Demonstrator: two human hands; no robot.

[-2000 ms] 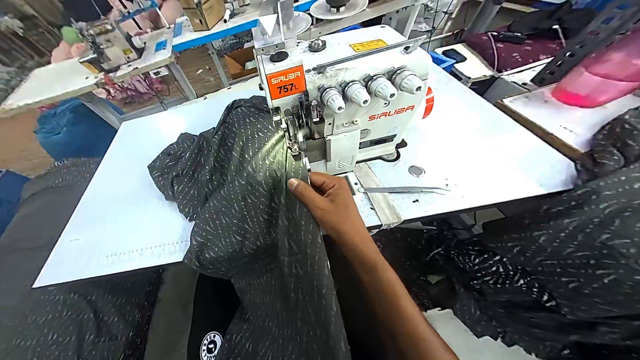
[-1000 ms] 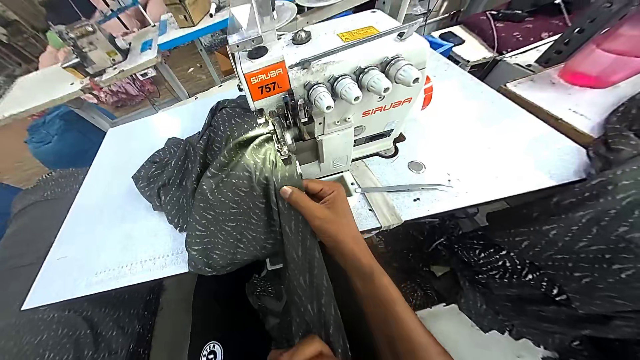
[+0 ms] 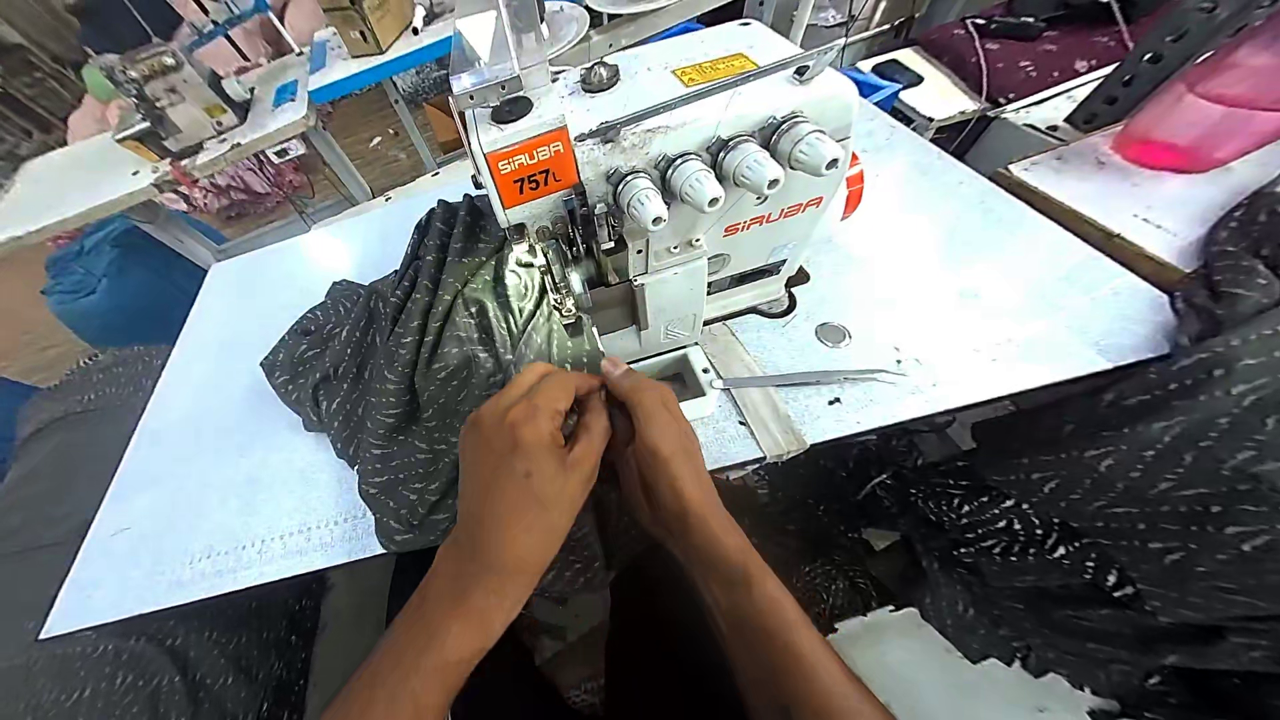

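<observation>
A white Siruba overlock sewing machine (image 3: 680, 180) stands on a white table. Dark green-grey flecked fabric (image 3: 400, 400) lies bunched at its left, its edge at the presser foot (image 3: 566, 300). Just in front of the foot, my left hand (image 3: 530, 440) pinches the fabric edge between thumb and fingers. My right hand (image 3: 655, 440) grips the same edge, its thumb touching the left fingertips. Part of the cloth is hidden beneath both hands. Metal tweezers (image 3: 810, 379) lie to the right, their rear end by a small white tray (image 3: 700, 404).
More flecked dark fabric (image 3: 1130, 450) hangs at the right, below the table's front edge. A side table (image 3: 1100, 220) bears a pink translucent object (image 3: 1200, 120). Behind at the left stands another sewing machine (image 3: 180, 95), with a blue cloth bundle (image 3: 125, 280) below it.
My left hand, out of view two seconds ago and at the bottom edge one second ago, has come up beside my right hand and taken hold of the fabric edge.
</observation>
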